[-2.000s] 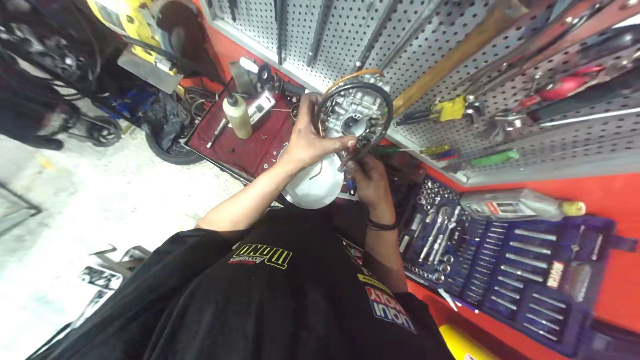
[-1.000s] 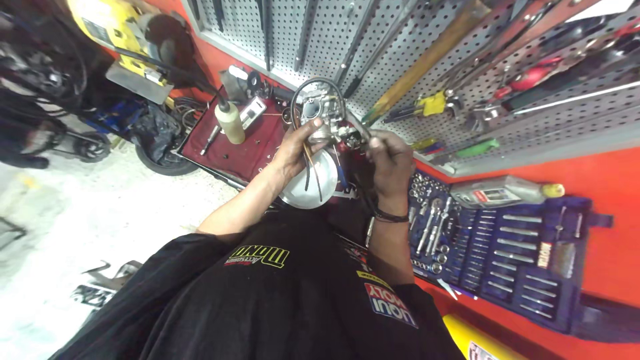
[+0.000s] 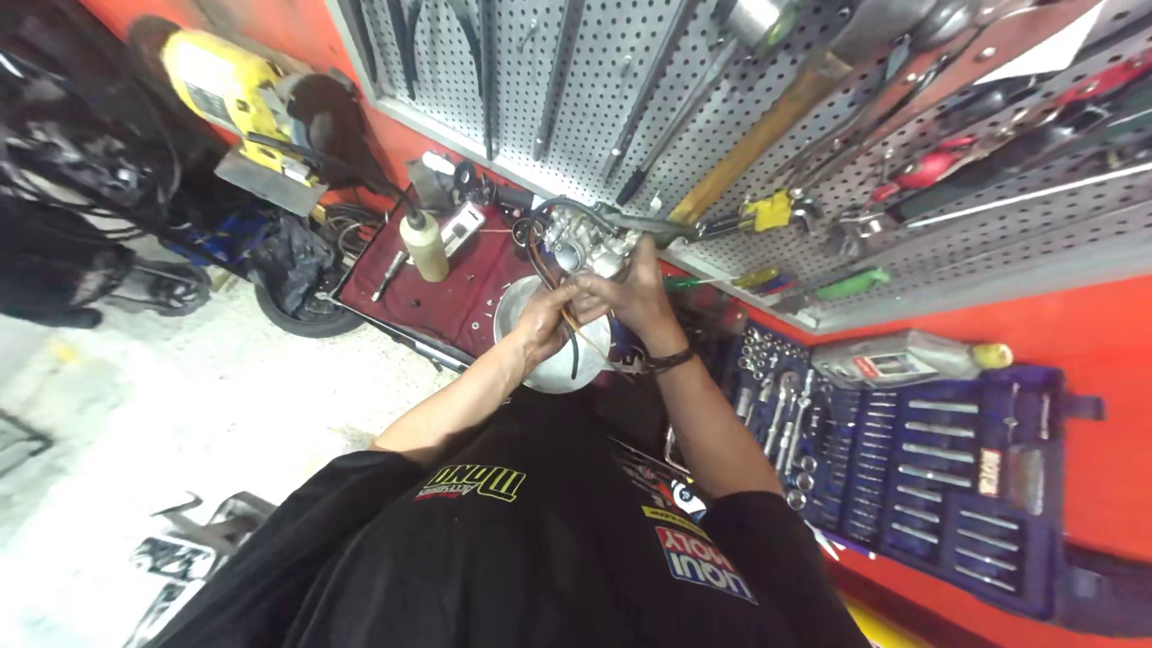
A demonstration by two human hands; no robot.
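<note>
A metal carburetor (image 3: 585, 243) with dark and orange hoses is held up over a round metal bowl (image 3: 560, 364). My right hand (image 3: 641, 292) grips its right side, with the fingers behind the body. My left hand (image 3: 551, 315) is closed at its lower side, around the hoses (image 3: 569, 333), which hang down over the bowl. The fingers of both hands meet below the carburetor, and part of its underside is hidden by them. A squeeze bottle with yellowish liquid (image 3: 425, 247) stands on the red cloth (image 3: 441, 306) to the left, near small loose metal parts.
A pegboard (image 3: 558, 117) with hanging tools, among them a wooden-handled hammer (image 3: 756, 135), rises just beyond the hands. To the right lie a blue socket set case (image 3: 945, 477) and a grey bottle (image 3: 900, 358). A yellow power tool (image 3: 220, 90) stands at the upper left, above a tire (image 3: 306, 310).
The carburetor has been turned between the hands. My right hand has moved from the end of a dark part onto the carburetor's side, close against my left hand.
</note>
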